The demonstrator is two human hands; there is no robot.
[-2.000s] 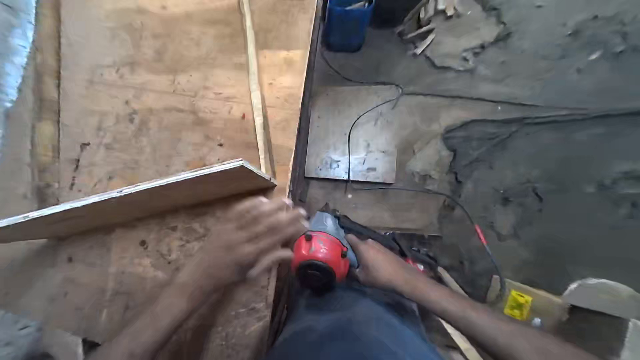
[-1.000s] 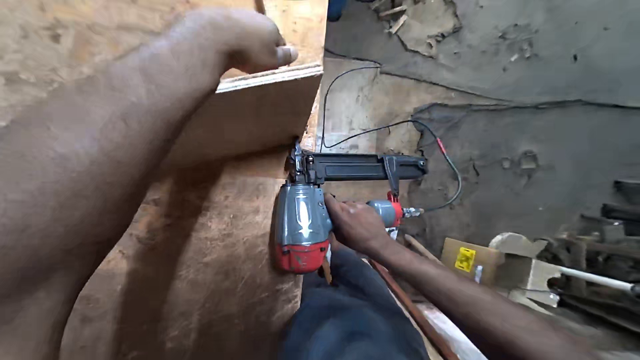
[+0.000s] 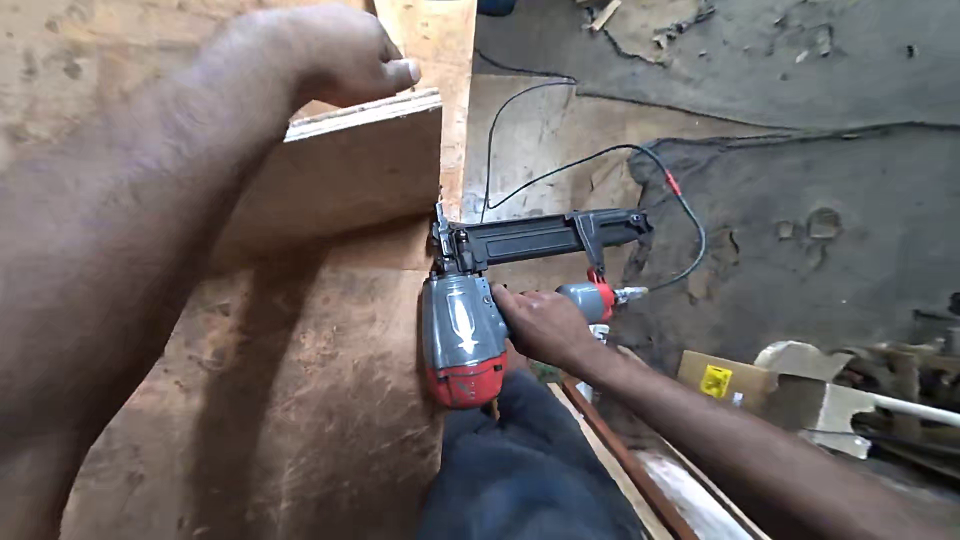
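A grey and red pneumatic nail gun (image 3: pixel 465 322) lies level at the right edge of a plywood sheet (image 3: pixel 337 420). My right hand (image 3: pixel 551 322) is closed around its handle. The gun's nose is close to the lower right corner of a plywood board (image 3: pixel 360 172) that stands on edge; whether they touch I cannot tell. At the top left, my left hand (image 3: pixel 345 56) rests at the far side of this board's upper edge, thumb along it. Most of its fingers are hidden, so its grip does not show clearly. The gun's black magazine points right.
From the gun's handle a thin air hose (image 3: pixel 701 232) loops over the floor on the right. An opened cardboard box (image 3: pixel 724 379) and scrap lie at lower right. Wooden strips (image 3: pixel 622 450) run beside my leg. A flat panel (image 3: pixel 547 127) lies beyond the magazine.
The nail gun has swung from beside my lap to the sheet's edge, its magazine now pointing right. My left hand has moved from near the gun to the standing board's top edge.
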